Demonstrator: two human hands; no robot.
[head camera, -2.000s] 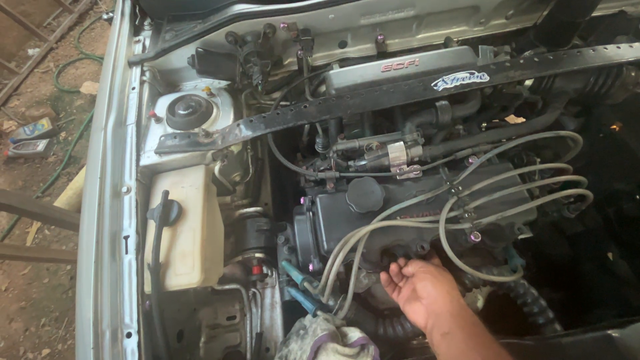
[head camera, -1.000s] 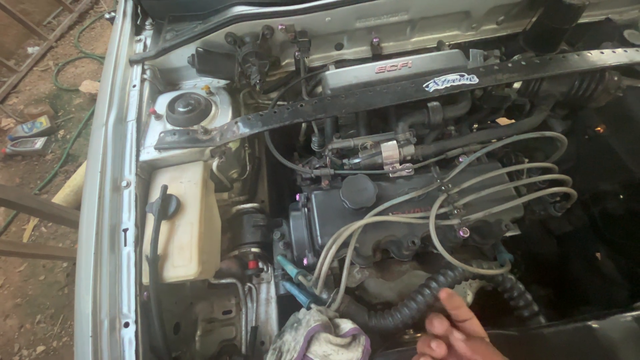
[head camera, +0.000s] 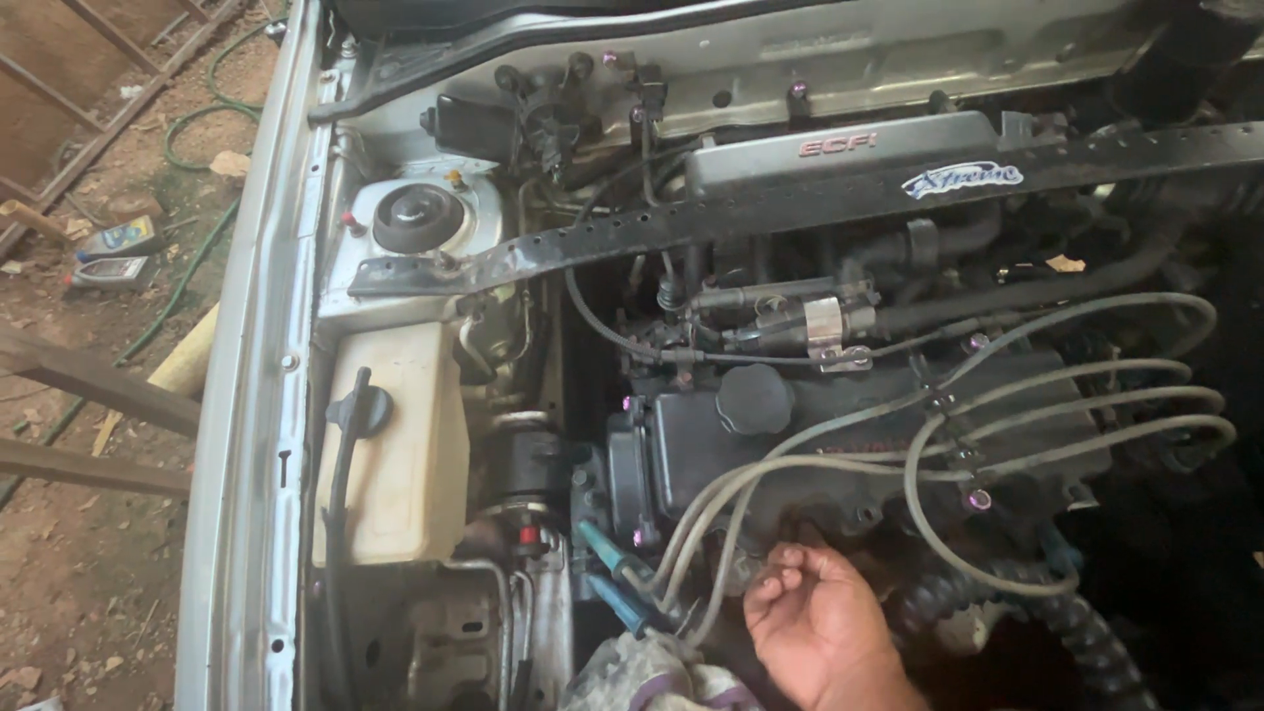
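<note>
My right hand (head camera: 815, 617) is at the front edge of the black engine valve cover (head camera: 839, 444), palm up with curled fingers. Its fingertips reach down beside the cover's edge, where they are partly hidden; whether they grip anything does not show. Grey spark plug wires (head camera: 731, 484) loop over the cover and run down to blue-green boots (head camera: 602, 548) left of the hand. A cloth rag (head camera: 657, 676) lies just left of the wrist. Behind the hand's right side is a black corrugated hose (head camera: 1076, 632). The round black oil filler cap (head camera: 754, 400) sits on the cover. My left hand is out of view.
A black perforated strut bar (head camera: 612, 237) crosses the engine bay above the engine. At left are the strut tower (head camera: 420, 217), a white plastic reservoir (head camera: 395, 444) with a black cap and hose, and the car's fender edge (head camera: 247, 395). Wooden bars (head camera: 99, 380) stand beyond the fender.
My right hand was at the valve cover's edge, drew back toward the corrugated hose, and is now at the cover's edge again, farther left. The rag remains beside the blue-green boots.
</note>
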